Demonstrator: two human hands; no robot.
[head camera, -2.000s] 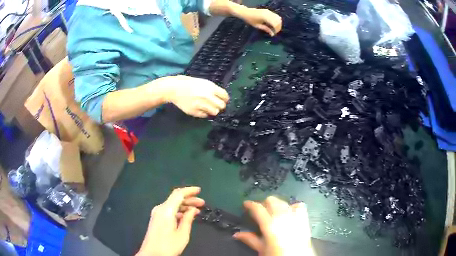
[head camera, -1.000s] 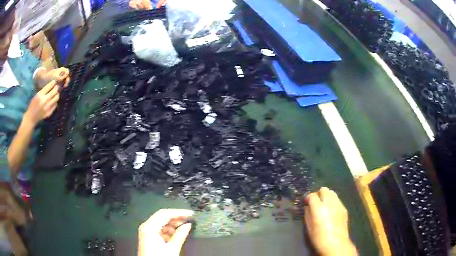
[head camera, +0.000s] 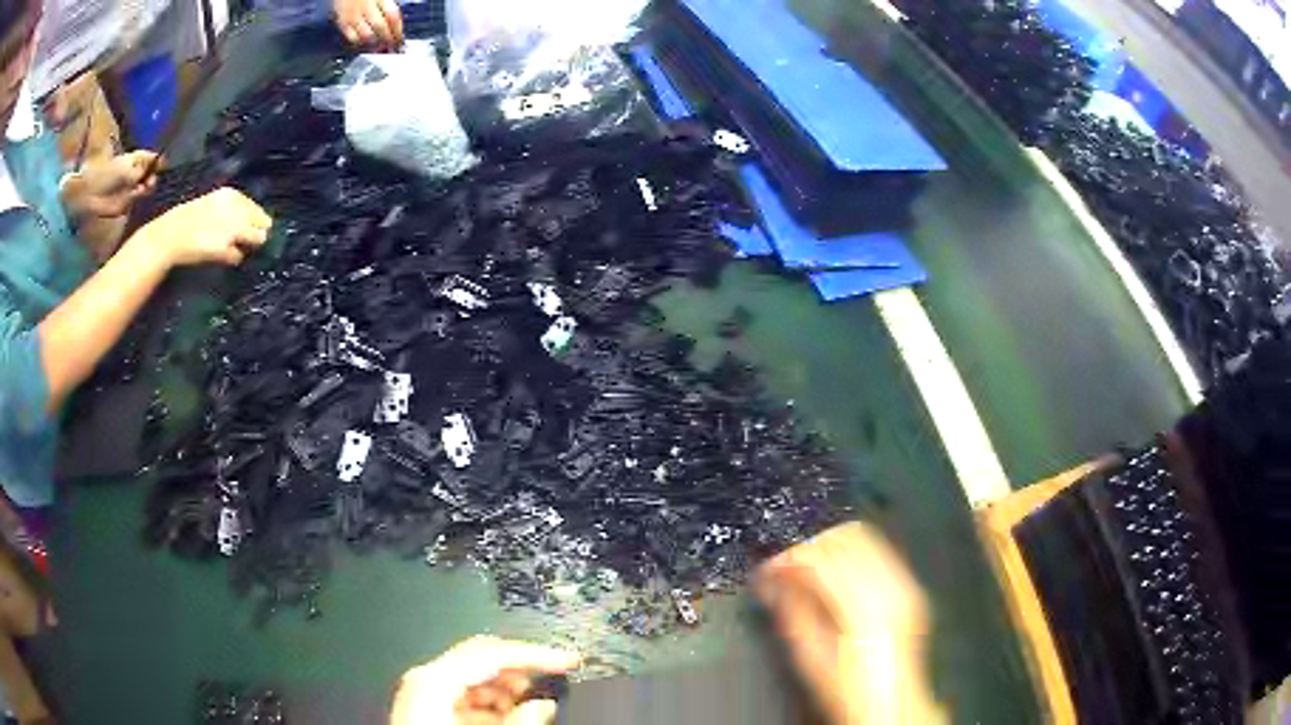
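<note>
A wide heap of small black parts (head camera: 524, 411) lies in front of me, with several shiny perforated plates (head camera: 456, 439) in it. My left hand (head camera: 474, 683) is at the bottom edge, partly cut off, with a small dark part (head camera: 547, 686) pinched between thumb and fingers. My right hand (head camera: 850, 616) is blurred at the near right edge of the heap; its fingertips are bent down and I cannot tell whether they hold anything. A small group of dark assembled units (head camera: 241, 704) lies at the bottom left.
A worker's hand (head camera: 213, 227) reaches over the heap's left side. Another hand (head camera: 368, 21) shows at the far side beside clear bags (head camera: 408, 113). Blue sheets (head camera: 850, 99) are stacked at the back right. A wooden-edged box (head camera: 1022, 595) with black trays stands at right.
My right hand has moved slightly left and down beside the heap. My left hand is lower, still holding the dark part. The neighbouring worker's hand has moved out over the heap.
</note>
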